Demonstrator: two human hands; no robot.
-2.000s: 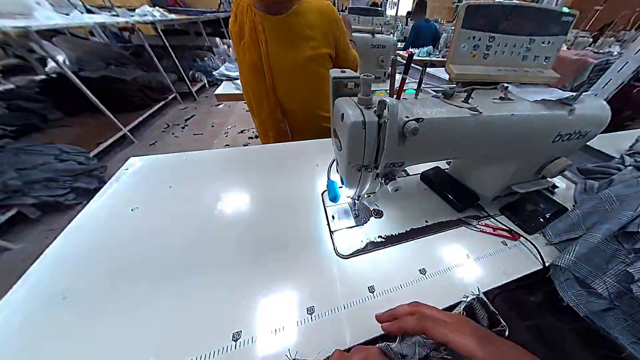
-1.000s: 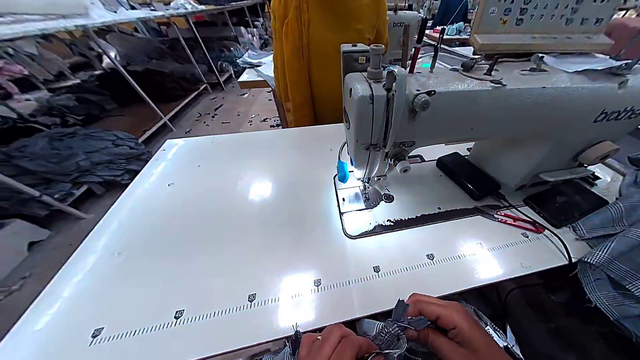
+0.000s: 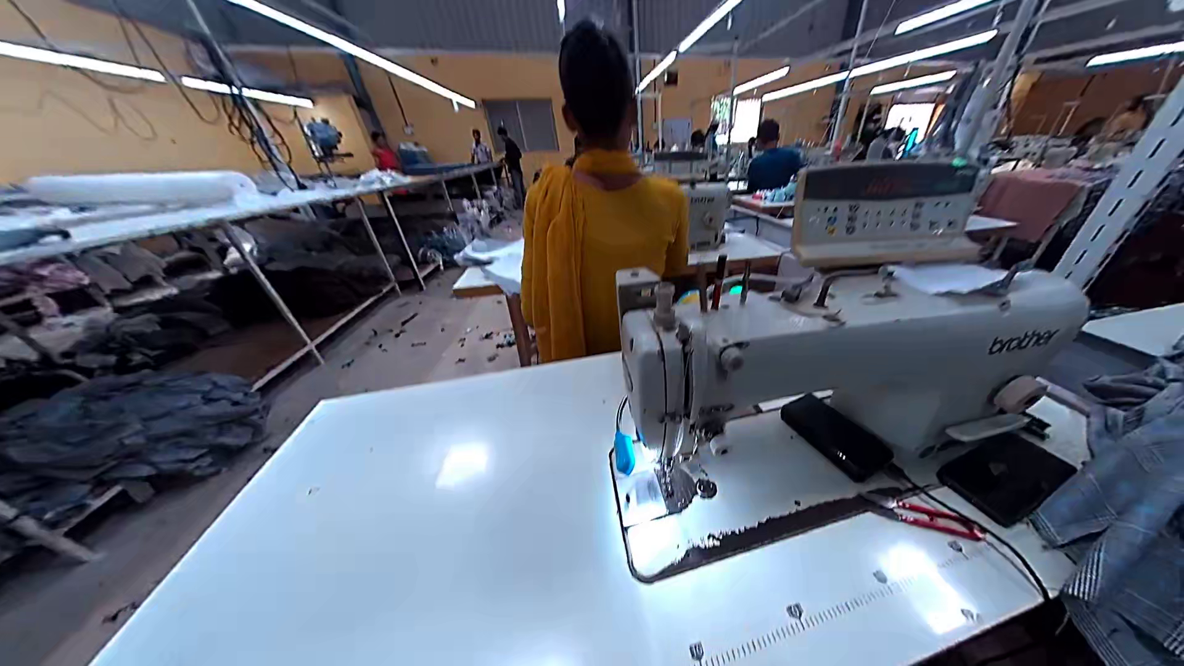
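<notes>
Neither of my hands is in view now. A white Brother industrial sewing machine [image 3: 860,347] stands on a white worktable [image 3: 444,555] printed with a ruler scale. Its needle and presser foot [image 3: 680,476] are lit, with no fabric under them. A blue piece [image 3: 624,453] hangs beside the needle area. Under the machine arm lies a black phone-like object [image 3: 837,437], with a flat black object [image 3: 1006,476] to its right. Red-handled thread snips [image 3: 934,520] rest near a black cable. Grey checked fabric [image 3: 1124,527] is heaped at the right edge.
A person in yellow [image 3: 606,240] stands beyond the table, back turned. At left, a long rack [image 3: 305,203] has cloth piles [image 3: 120,435] below it. A control panel [image 3: 883,213] sits behind the machine arm. More people and machines are farther back.
The view has tilted up, showing the room and ceiling lights. Both hands, seen earlier holding grey checked fabric at the table's front edge, are now out of frame.
</notes>
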